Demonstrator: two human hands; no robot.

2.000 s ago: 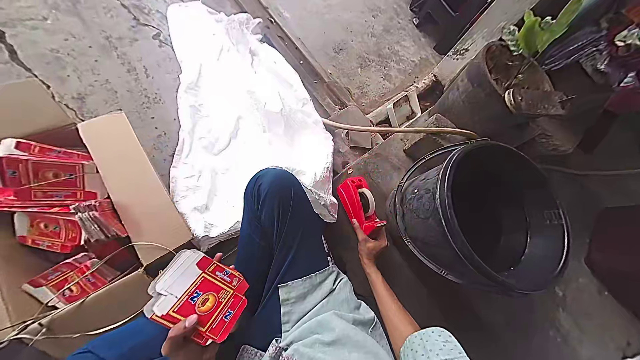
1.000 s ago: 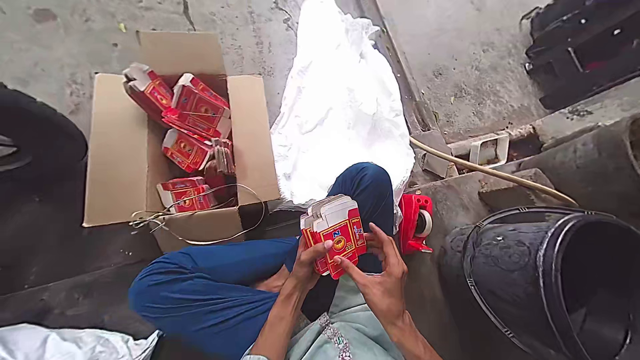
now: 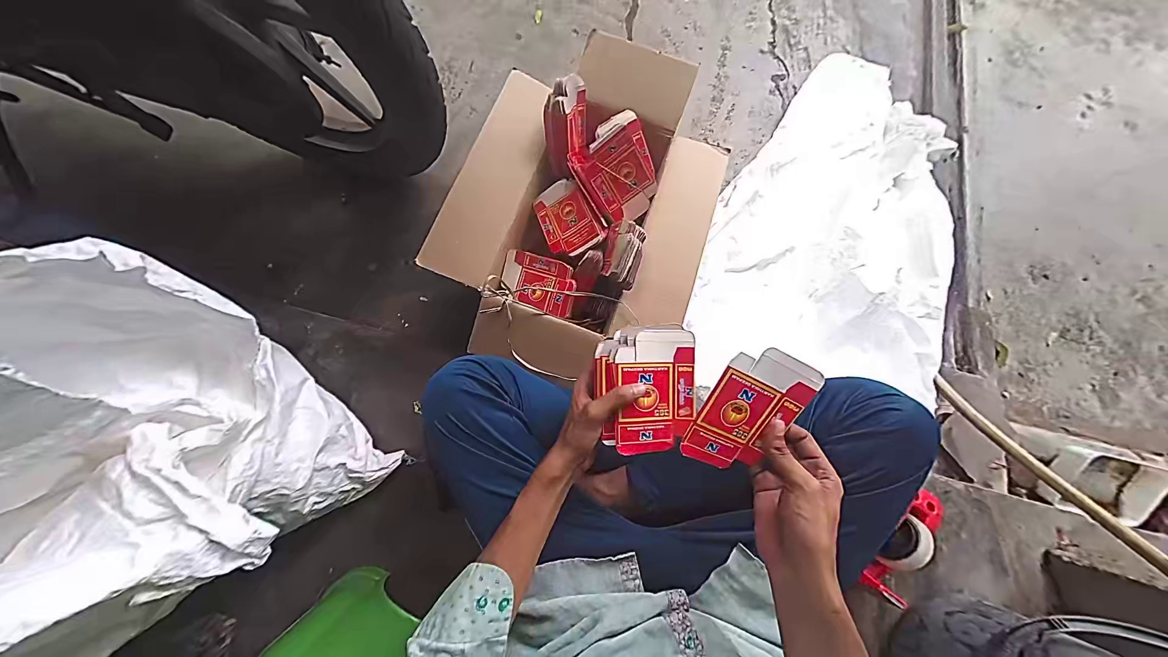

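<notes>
My left hand (image 3: pixel 589 415) grips a small stack of flattened red-and-white printed cartons (image 3: pixel 646 392), its thumb across their front. One similar flat carton (image 3: pixel 737 411) is pinched in my right hand (image 3: pixel 796 470), tilted and close beside the stack. Both are held above my crossed legs. Beyond them stands an open cardboard box (image 3: pixel 680 237) holding several bundles of the same red cartons (image 3: pixel 570 217), with a thin cord looped over its near edge. A red tape dispenser (image 3: pixel 912 543) with a roll of tape lies by my right knee, partly hidden.
A white woven sack (image 3: pixel 830 228) lies right of the box, another white sack (image 3: pixel 164 411) at the left. A motorcycle wheel (image 3: pixel 401 100) stands at the upper left. Near me are a green plastic object (image 3: pixel 342 616), a black bucket (image 3: pixel 1049 634) and a hose (image 3: pixel 1049 474) at the right.
My right hand has left the tape dispenser, which it held two seconds ago. The single carton is now apart from the stack in my left hand. The view has swung left.
</notes>
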